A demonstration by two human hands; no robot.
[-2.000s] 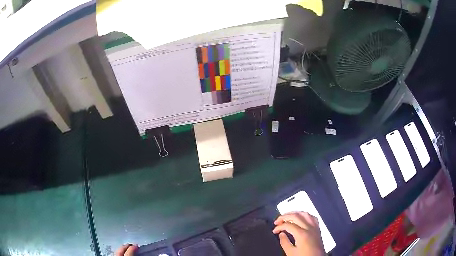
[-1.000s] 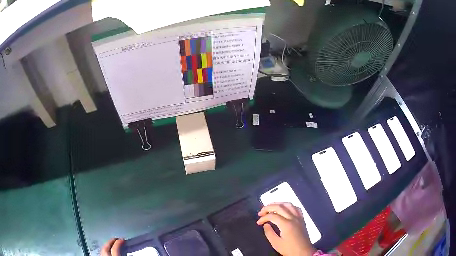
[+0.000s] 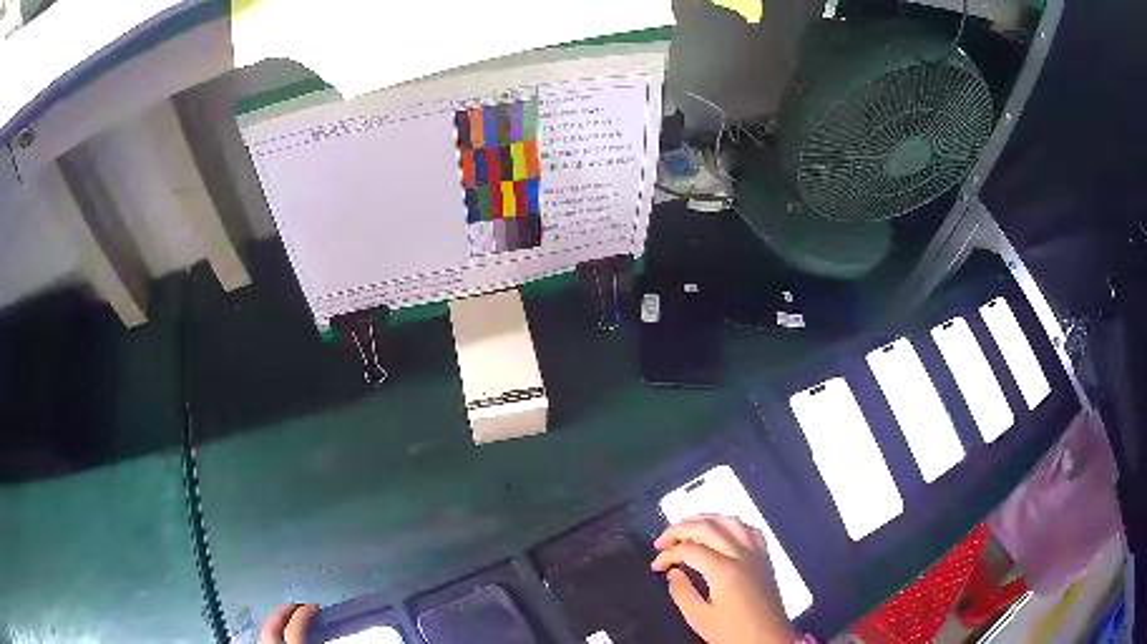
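A row of smartphones lies in a long black tray (image 3: 503, 581) at the lower edge. My right hand (image 3: 723, 581) rests over a phone with a glowing white screen (image 3: 720, 493), fingers curled on its left side; whether it grips the phone I cannot tell. Left of it lie two dark phones, one at my right hand's left (image 3: 601, 581) and one further left (image 3: 476, 619). A lit phone (image 3: 367, 637) is cut off by the bottom edge. My left hand (image 3: 292, 621) shows only fingertips beside it. Several white-screen phones (image 3: 848, 459) lie to the right.
A test chart board (image 3: 365, 208) with a color chart (image 3: 501, 176) stands behind a small white box (image 3: 501, 367), with binder clips (image 3: 365, 346) at its lower edge. Dark phones (image 3: 679, 346) lie right of it. A desk fan (image 3: 899, 145) is right rear, a red basket (image 3: 931, 585) lower right.
The whole view has shifted left and slightly up compared with the oldest frame. My right hand stays over the same white-screen phone. The leftmost phone's lit screen shows more than in the oldest frame.
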